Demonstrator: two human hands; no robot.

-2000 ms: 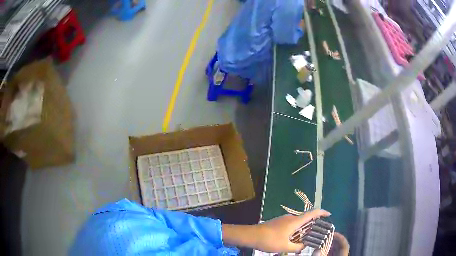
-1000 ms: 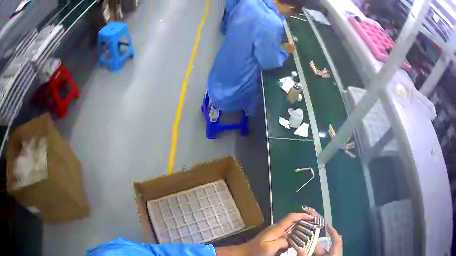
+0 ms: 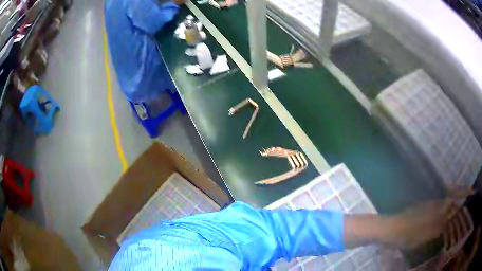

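My left hand [image 3: 423,225] is at the lower right, blurred, at the end of a blue sleeve. It holds a fanned bunch of watches [image 3: 461,230] near the picture's edge. My right hand cannot be made out. A white grid tray [image 3: 342,182] lies under my forearm, its visible pockets empty. Beyond it on the green bench lie a small group of bent watches [image 3: 298,165] and a single bent watch [image 3: 252,110].
A brown carton [image 3: 132,182] with a white grid tray stands on the floor at the left. More trays [image 3: 428,119] are at the right. A person in blue [image 3: 138,50] is at the bench beside a bottle [image 3: 202,54] and white wipes. A metal post [image 3: 258,47] rises mid-bench.
The view has swung right and down over the bench. My left hand has moved far right with the watches. The tray and the watch group now show; my right hand has dropped from sight.
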